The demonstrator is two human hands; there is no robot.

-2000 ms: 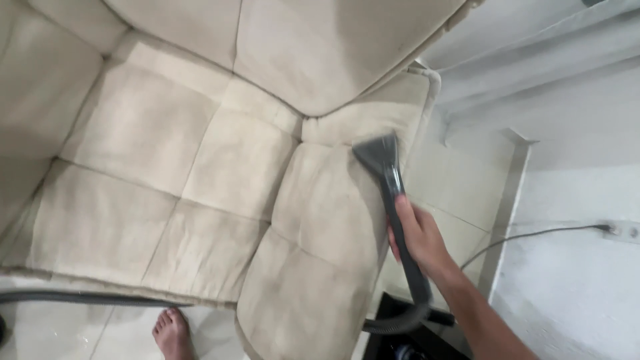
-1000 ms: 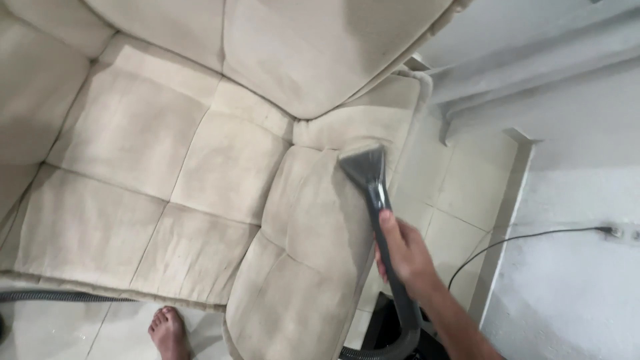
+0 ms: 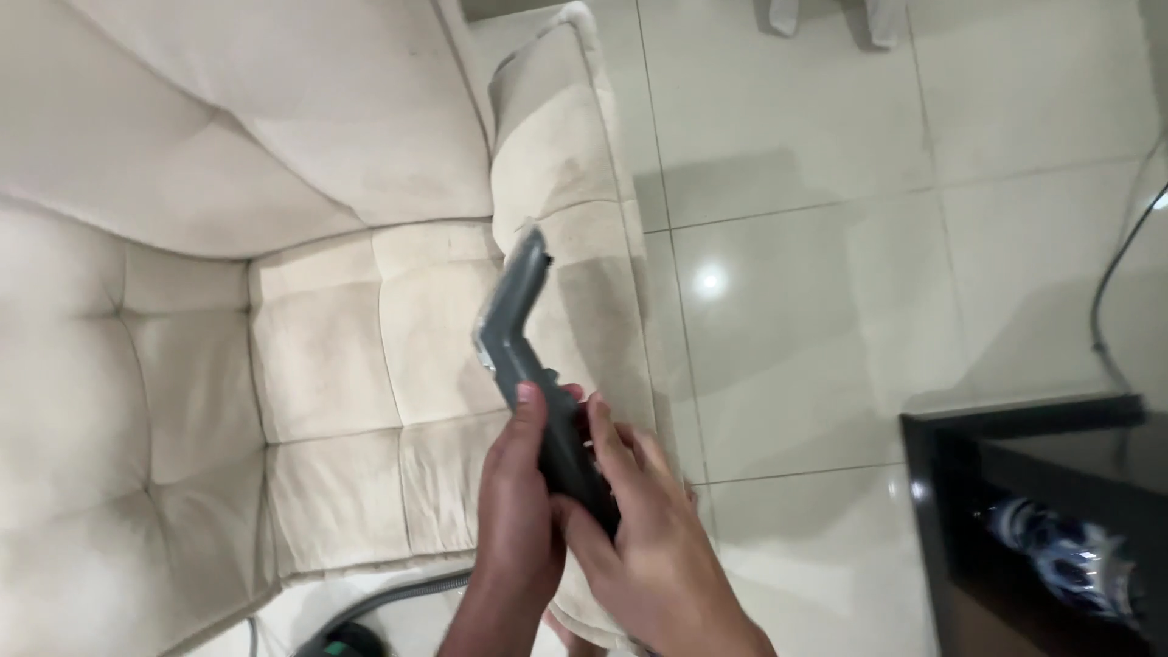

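A dark grey upholstery vacuum nozzle (image 3: 520, 315) with a bent neck points up and away, seen from its side, over the right armrest of a beige tufted sofa (image 3: 319, 356). My left hand (image 3: 522, 484) grips its handle from the left, thumb along the top. From the right, my right hand (image 3: 639, 511) wraps the lower handle, fingers partly behind it. The nozzle head overlaps the inner edge of the armrest (image 3: 593, 274); whether it touches the fabric I cannot tell. Darker patches show on the armrest. Both hands hide the handle's lower end.
A ribbed hose (image 3: 392, 593) runs along the floor below the sofa's front edge to a dark machine part (image 3: 342, 641). On the right, a black-framed piece of furniture (image 3: 922, 511) holds a blue and white object (image 3: 1068, 557). A thin cable (image 3: 1101, 301) crosses the tiled floor (image 3: 803, 319).
The nozzle has been lifted and turned side-on; earlier its wide head lay on the armrest side, held in one hand. A second hand has joined on the handle. The view has shifted strongly.
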